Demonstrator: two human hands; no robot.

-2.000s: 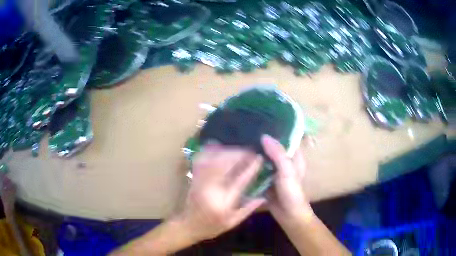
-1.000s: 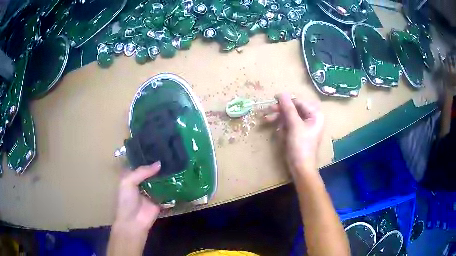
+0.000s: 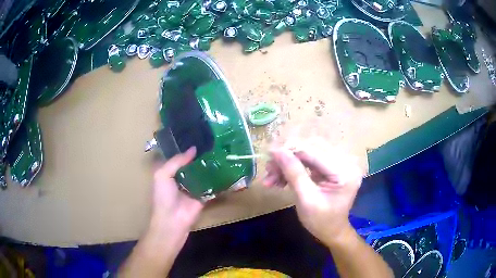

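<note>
A glossy green body shell [image 3: 220, 157] with a silver rim and dark middle is held tilted above the board. My left hand [image 3: 177, 190] grips its lower left edge, thumb on the dark part. A small silver knob [image 3: 152, 144] sticks out at its left. My right hand [image 3: 318, 184] pinches a thin pale stick [image 3: 245, 157]; its tip is over the shell's lower right part, and I cannot tell if it touches. A small pale-green oval holder [image 3: 262, 114] lies on the board right of the shell, with crumbs around it.
A heap of small green parts [image 3: 185, 27] lies along the back of the tan board [image 3: 87, 174]. Green shells [image 3: 367, 59] stand at the right, and others [image 3: 51, 70] lean at the left. A blue crate [image 3: 448, 228] holding shells is below at right.
The stick has left the oval holder and moved left and down to the shell. The shell has moved right and up a little in my left hand.
</note>
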